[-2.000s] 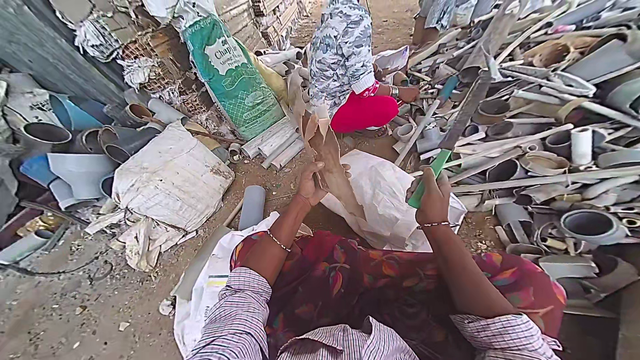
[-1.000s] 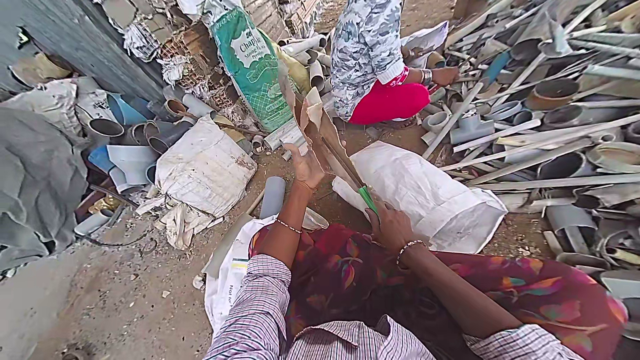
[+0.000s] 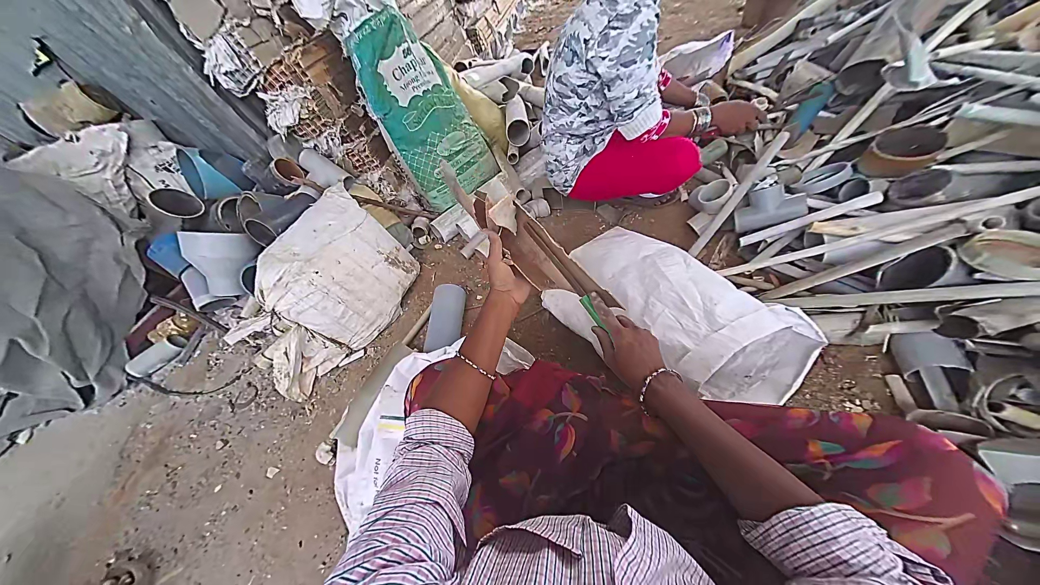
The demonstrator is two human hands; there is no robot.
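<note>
My left hand (image 3: 505, 272) holds a broken, brownish piece of split pipe (image 3: 528, 253), its jagged end pointing away from me. In my right hand (image 3: 630, 345) is the green handle (image 3: 595, 313) of a long-bladed tool. Its dark blade (image 3: 561, 258) lies along the right side of the piece; whether they touch is hard to tell. A white woven sack (image 3: 699, 313) lies on the ground just beyond my right hand. A short grey pipe (image 3: 445, 317) lies left of my left forearm.
A person (image 3: 605, 89) crouches ahead, one hand at a large heap of pipes and strips (image 3: 886, 219) on the right. A dirty white sack (image 3: 337, 268), more pipe pieces (image 3: 219, 260) and a grey sheet (image 3: 69, 276) lie left. A green printed bag (image 3: 426, 106) leans on rubble.
The long blade, raised away from the pipe piece two seconds ago, has come down beside it as my right hand moved in toward my left.
</note>
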